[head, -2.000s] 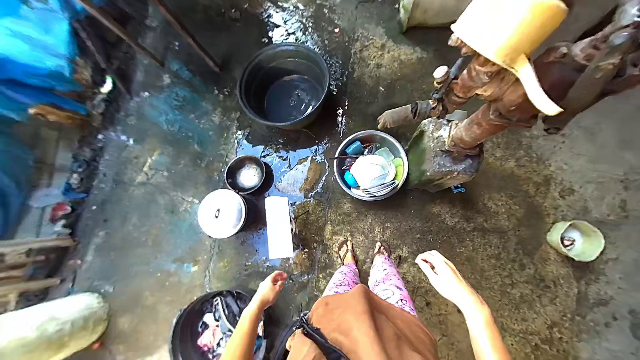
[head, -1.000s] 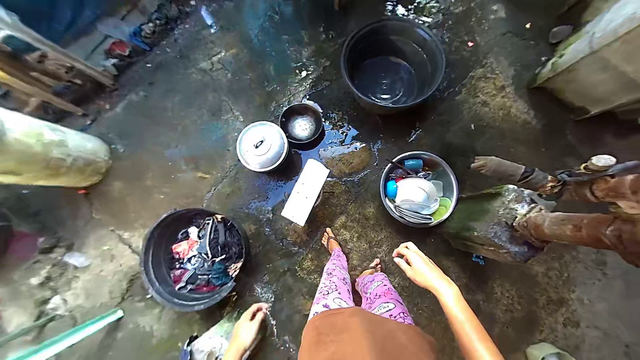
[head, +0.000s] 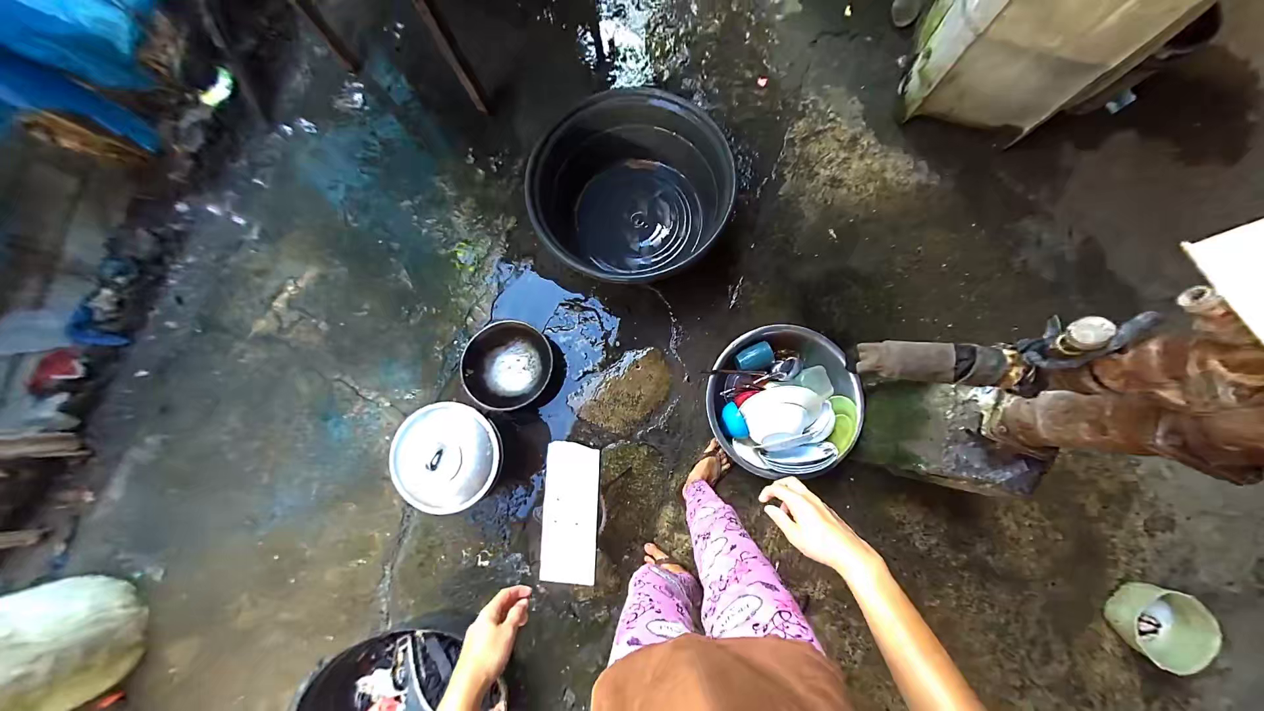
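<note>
My right hand (head: 810, 523) holds nothing; its fingers are loosely curled just below a metal basin (head: 857, 395) filled with white plates, bowls, a blue cup and a green dish. My left hand (head: 497, 632) is empty too, above the rim of a dark tub of clothes (head: 321, 671) at the bottom edge. Between the hands lies a white rectangular board (head: 570, 513) on the wet ground. Left of the board are a lidded metal pot (head: 444, 457) and a small dark pan (head: 507, 365). A large black tub (head: 632, 185) with water in it stands farther forward.
At the right, a rusty hand pump (head: 1136, 415) has its spout by the metal basin, over a mossy concrete block (head: 928, 434). A pale green container (head: 1165, 627) lies at lower right. A concrete structure (head: 1047, 59) is at upper right, a pale sack (head: 69, 642) at lower left.
The view has swung about. One foot now stands forward, close to the metal basin, where both feet were farther back before. Both hands stay empty.
</note>
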